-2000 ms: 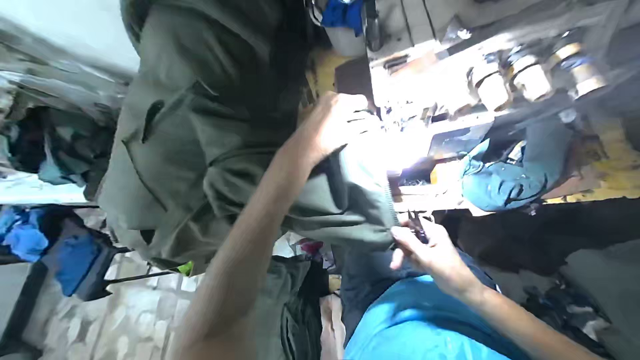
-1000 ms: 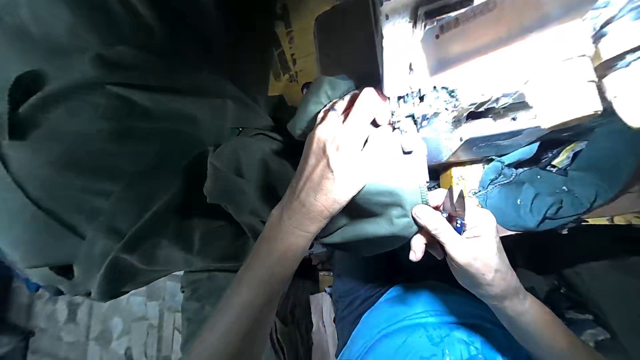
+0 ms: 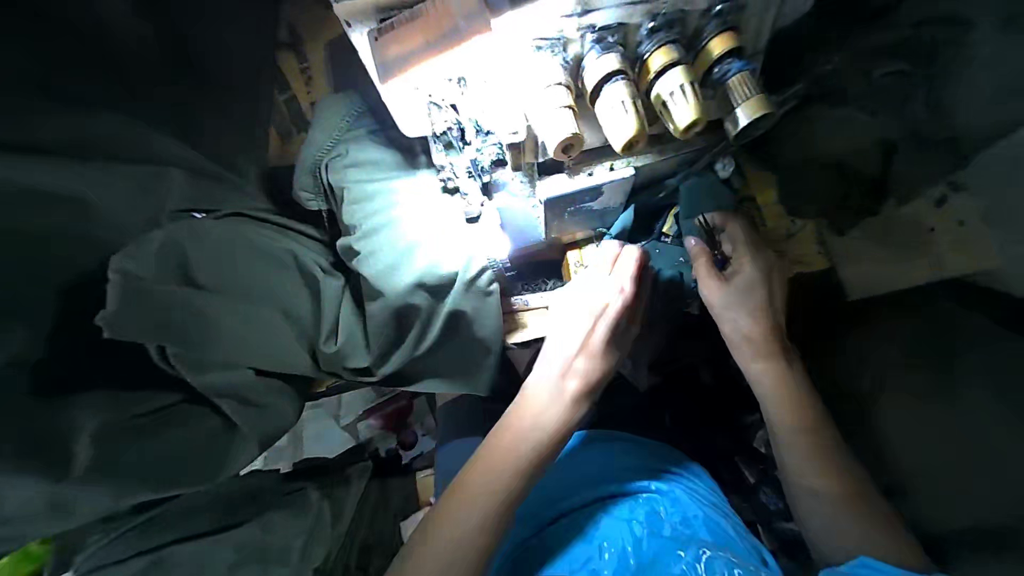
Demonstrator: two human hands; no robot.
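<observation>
A dark green garment [image 3: 400, 312] lies bunched on the left, its stitched edge under the bright lamp of an overlock sewing machine [image 3: 472, 152]. My left hand [image 3: 592, 320] is off that garment, with its fingers at a smaller teal-green cloth piece [image 3: 668, 260] right of the machine's plate; whether it grips the cloth cannot be told. My right hand [image 3: 732, 280] holds small thread snips [image 3: 710, 236], blades upward, beside the same cloth piece.
Several thread tension knobs [image 3: 676, 96] line the machine's front. More dark cloth [image 3: 232, 528] hangs at the lower left. The wooden table edge [image 3: 524, 324] shows under the machine.
My left hand has let go of the dark green garment and moved right to the smaller cloth piece. My right hand, still holding the snips, has also moved to that piece.
</observation>
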